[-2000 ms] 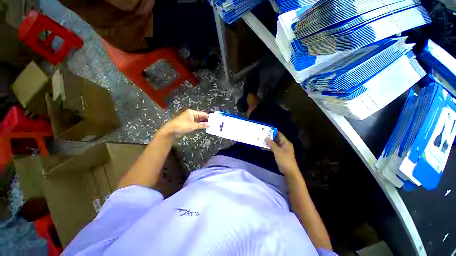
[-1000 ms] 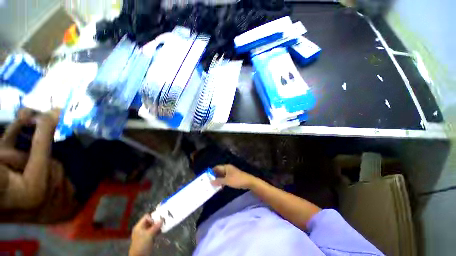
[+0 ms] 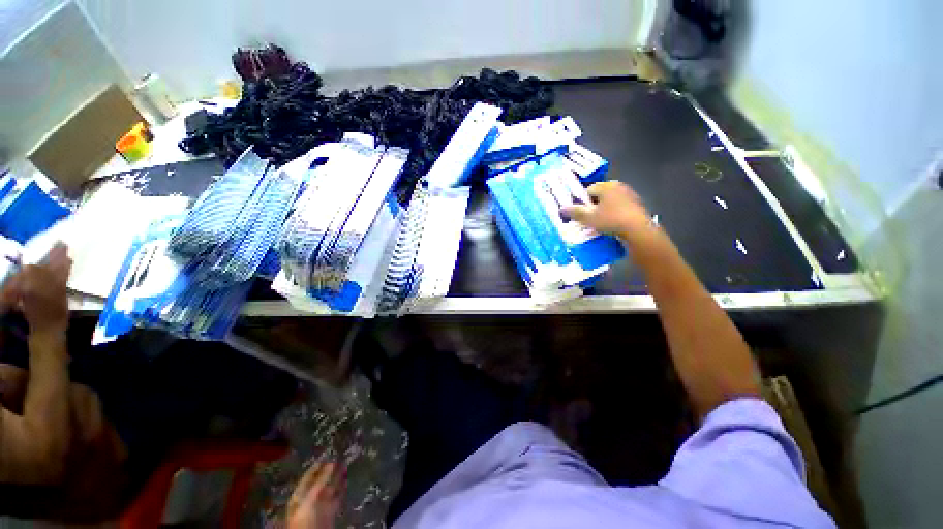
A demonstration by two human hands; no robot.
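A pile of blue-and-white retail boxes (image 3: 533, 227) lies on the black-topped table near its front edge. My right hand (image 3: 610, 212) is over the right side of this pile, its fingers touching the top carton; whether they grip it cannot be told. My left hand (image 3: 315, 498) is low at the bottom edge, blurred and partly cut off, with nothing visible in it. A single white-and-blue box (image 3: 465, 145) lies slanted behind the pile, beside the black cables. Several small boxes (image 3: 538, 143) lie at the pile's back.
Fanned carton stacks (image 3: 341, 222) stand left of the pile along the white table edge (image 3: 713, 302). A black cable heap (image 3: 362, 119) lies at the back. Another person's hand (image 3: 47, 289) is at far left, above a red stool (image 3: 207, 460). White scraps lie on table and floor.
The carton held in both hands is out of them; a single box now lies slanted by the cables. My right hand has moved up onto the pile; my left is low and apart.
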